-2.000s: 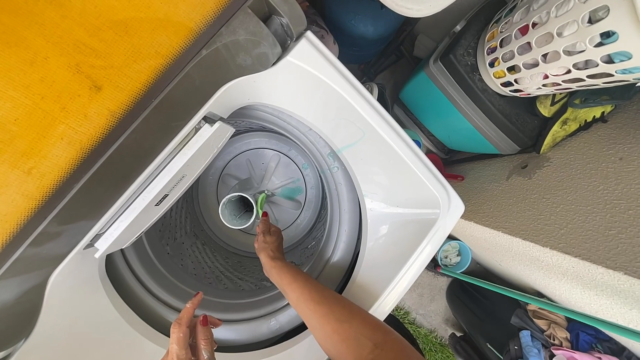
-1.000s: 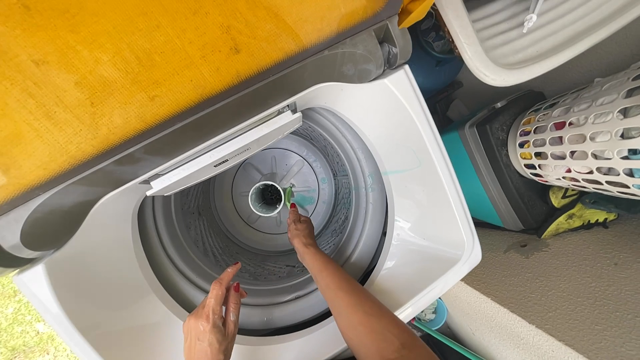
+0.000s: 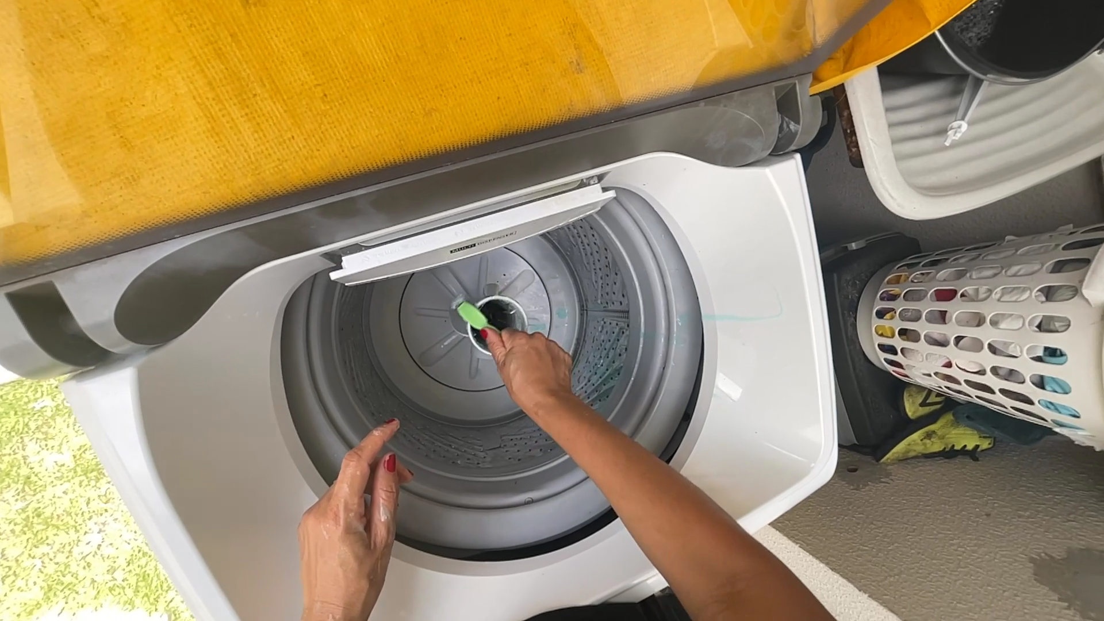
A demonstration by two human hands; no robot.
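Observation:
A white top-loading washing machine (image 3: pixel 759 414) stands with its lid up, showing a grey metal drum (image 3: pixel 517 448). My right hand (image 3: pixel 530 366) reaches into the drum and grips a small green brush-like tool (image 3: pixel 471 315), mostly hidden by the fingers, beside the white-rimmed centre opening (image 3: pixel 523 316) of the agitator plate (image 3: pixel 431 345). My left hand (image 3: pixel 349 517) is held over the drum's near left rim, fingers apart, holding nothing, with wet, whitish smears on the skin. A white hinged flap (image 3: pixel 474 233) juts over the drum's far side. Blue-green streaks mark the drum wall and the white top.
The raised lid with its yellow cover (image 3: pixel 414 103) spans the far side. At right are a white perforated laundry basket (image 3: pixel 983 319) with clothes, yellow shoes (image 3: pixel 936 440), a dark box (image 3: pixel 888 371) and a white ribbed sink (image 3: pixel 914 164) bearing a dark container (image 3: pixel 1018 39). Grass (image 3: pixel 65 500) shows at left.
My right hand and the green tool have gone from the right side of the centre opening to its left. My left hand stays near the rim. The view has turned and shifted.

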